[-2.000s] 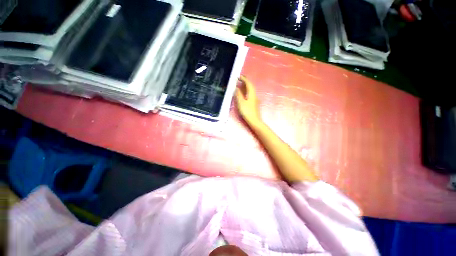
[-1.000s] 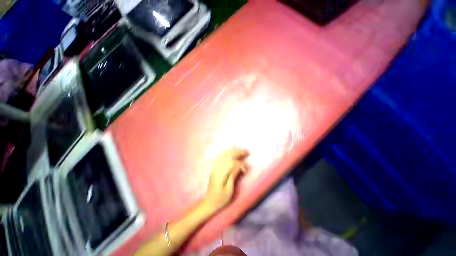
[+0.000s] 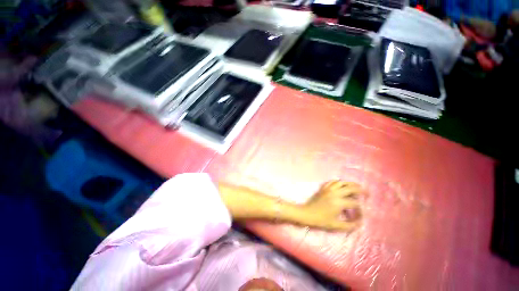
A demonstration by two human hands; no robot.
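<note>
My left hand [image 3: 338, 207] rests low over the red-pink table surface [image 3: 421, 199], reaching in from the lower left with its fingers loosely curled. It is blurred, and nothing held shows in it. My right hand is out of view. Beyond and left of my left hand, apart from it, a dark tablet [image 3: 225, 105] lies face up on white foam. Close to its left is a stack of tablets with white foam separators [image 3: 162, 68].
More dark tablets with white foam stand on the green surface [image 3: 358, 77], including a stack [image 3: 410, 71] at the upper right. A dark object [image 3: 506, 216] lies at the right edge. A blue stool [image 3: 85, 176] stands lower left.
The view has swung back from the right end of the table. The visible hand was beside the front tablet two seconds ago; now it is well to the right, its fingers more curled.
</note>
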